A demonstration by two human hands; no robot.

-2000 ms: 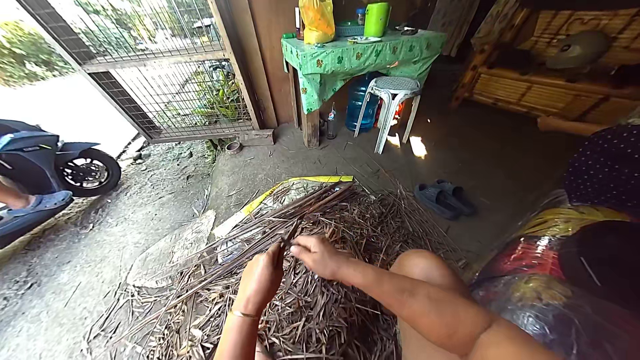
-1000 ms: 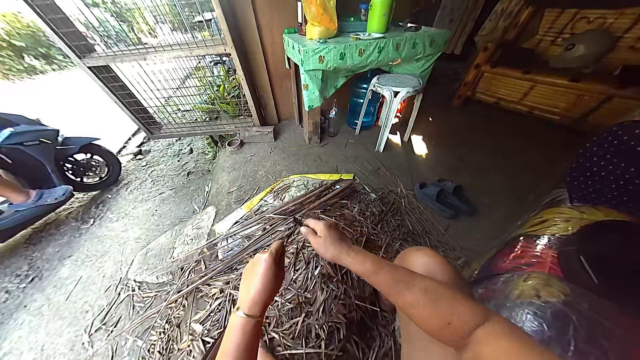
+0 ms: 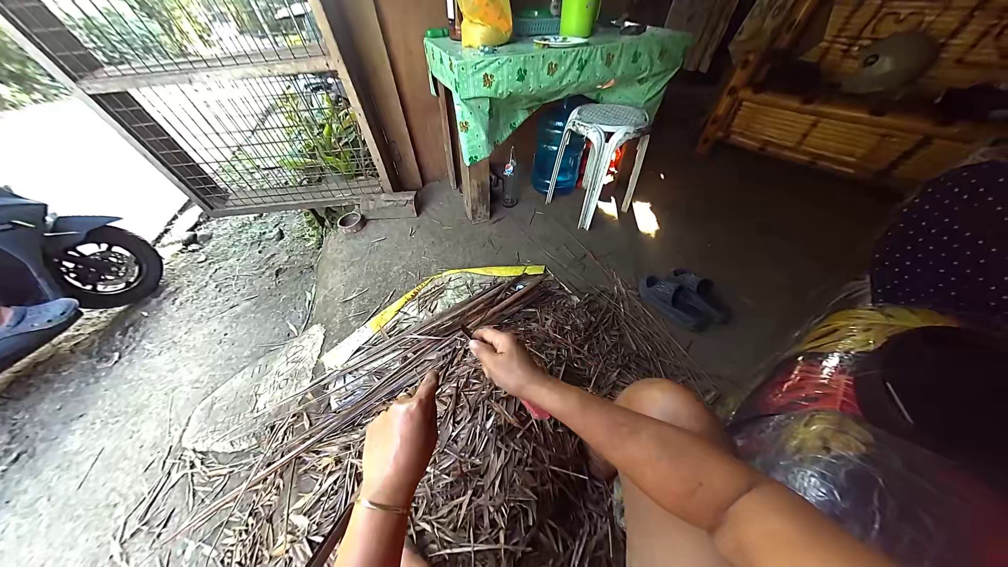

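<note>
A heap of dry brown leaf scraps lies on the ground between my legs. Long thin dry stalks rest across its upper left side. My left hand, with a bracelet at the wrist, is over the heap, its forefinger side toward the stalks; a dark strip shows beneath that forearm, and whether the hand grips it is unclear. My right hand is up and to the right, fingers bent with the fingertips pinched at a thin dark stalk by the bundle.
A yellow-edged sheet lies under the stalks. Beyond are a table with a green cloth, a plastic stool and slippers. Plastic-wrapped bundles stand at right. A person's foot in a clog rests on a scooter at left.
Two seconds ago my hands were close together over the stalks. They have since moved apart, my left hand lower and nearer to me.
</note>
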